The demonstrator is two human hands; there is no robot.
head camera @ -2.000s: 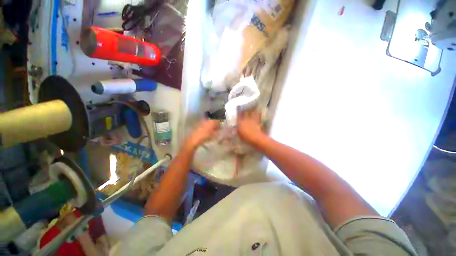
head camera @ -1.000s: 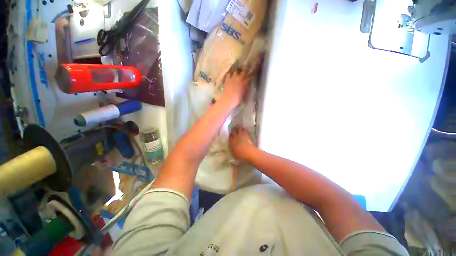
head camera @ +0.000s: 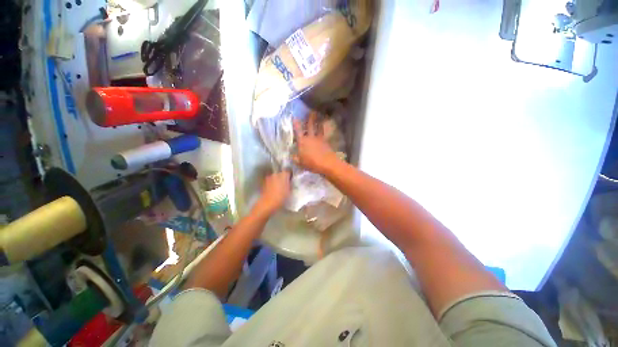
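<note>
The white trough (head camera: 288, 245) runs away from me between two tables. The printed supply bag (head camera: 312, 53), clear over tan with blue lettering, lies bent across its far part. My left hand (head camera: 276, 188) is at the trough's left side, at a clear plastic bag (head camera: 276, 135); its fingertips are blurred and its hold cannot be told. My right hand (head camera: 313, 150) is further in, fingers spread over the bag and pale scraps. Crumpled whitish scraps (head camera: 317, 193) lie in the near end, below my right hand.
Left of the trough are a red bottle-like tool (head camera: 142, 106), dark scissors (head camera: 157, 54), a white and blue marker (head camera: 156, 153), a small bottle (head camera: 215, 193) and a yellow thread cone (head camera: 44, 227). The white tabletop (head camera: 467, 149) is at right, with a sewing machine (head camera: 600, 22).
My left hand has drawn back from the printed bag towards me. My right hand has moved forward in the trough. The printed bag has shifted and lies more slantwise, and whitish scraps show at the near end.
</note>
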